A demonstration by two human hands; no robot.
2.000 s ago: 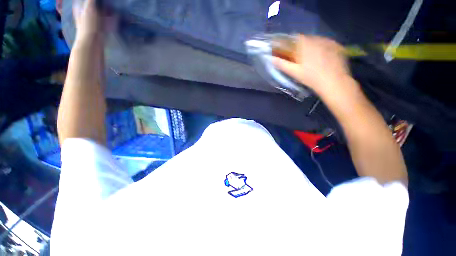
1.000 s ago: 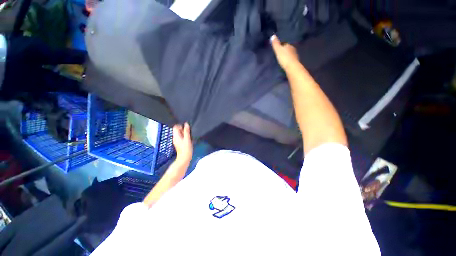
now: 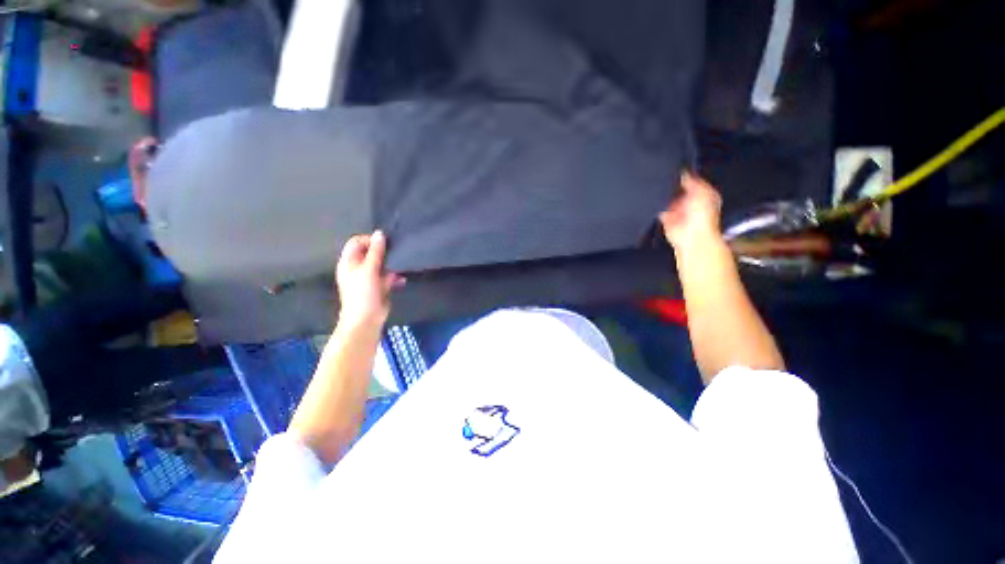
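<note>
A dark charcoal garment (image 3: 518, 182) lies spread over the grey padded board (image 3: 259, 198), whose rounded left end is bare. My left hand (image 3: 364, 275) pinches the garment's near left corner at the board's front edge. My right hand (image 3: 694, 215) grips the garment's right edge. The silver steam iron (image 3: 771, 237), with its brown handle, is parked just right of my right hand, partly behind it. The cloth runs on over the far side of the board.
The yellow hose (image 3: 942, 160) runs from the iron to the upper right, past a pale plate (image 3: 863, 176). A white strip (image 3: 316, 50) lies behind the board, and a narrower pale strip (image 3: 775, 55) at far right. Blue crates (image 3: 182, 468) stand below left. A person's sleeve (image 3: 20, 386) shows at the left edge.
The iron has left my right hand and is parked at right. The garment, gathered and lifted a second ago, now lies flatter along the board. My hands are farther apart, left hand moved left.
</note>
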